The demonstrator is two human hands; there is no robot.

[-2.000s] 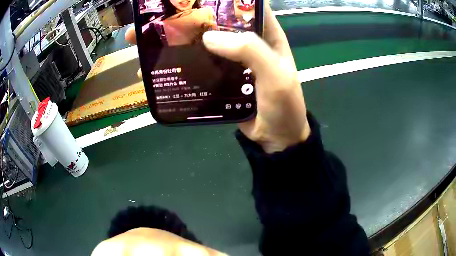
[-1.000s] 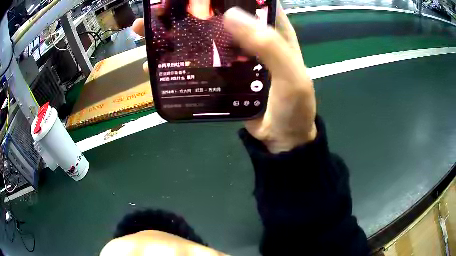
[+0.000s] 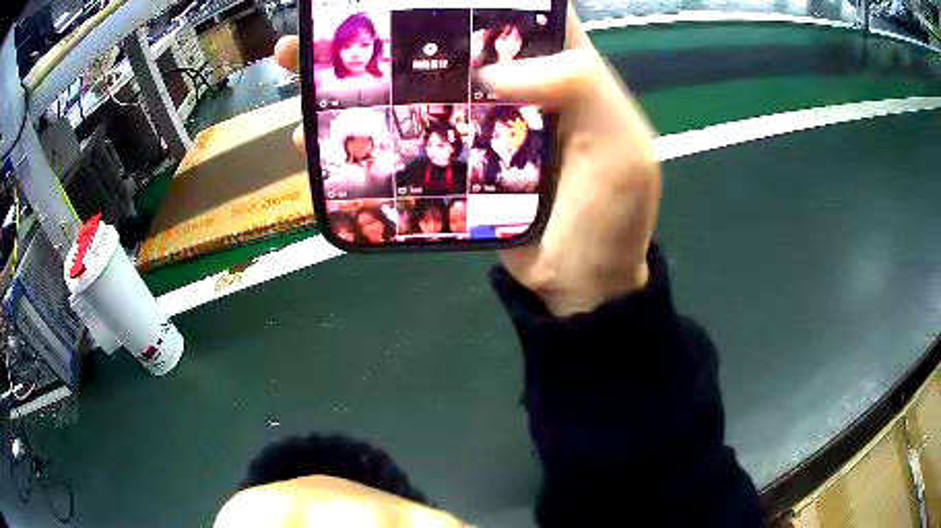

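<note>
A black-edged smartphone (image 3: 431, 155) is held upright at the top centre, its top cut off by the frame. Its lit screen shows a grid of small pictures. My right hand (image 3: 593, 175), in a black sleeve, is shut on the phone from the right. The thumb lies over the right part of the screen, and fingertips show at the left edge. At the bottom, a black cuff and blurred skin, apparently my left hand (image 3: 330, 503), are cut off by the frame. Its fingers are not visible, so I cannot tell its state.
A white tumbler (image 3: 119, 299) with a red flip lid stands on the green bench (image 3: 413, 351) at left. A flat brown carton (image 3: 232, 191) lies behind it. A metal chassis and black cable (image 3: 41, 469) are at far left, brown cardboard (image 3: 877, 480) at lower right.
The phone screen has changed from a full-screen video to a picture grid. The phone and right hand have shifted slightly right since the earliest frame. The lower hand has barely moved.
</note>
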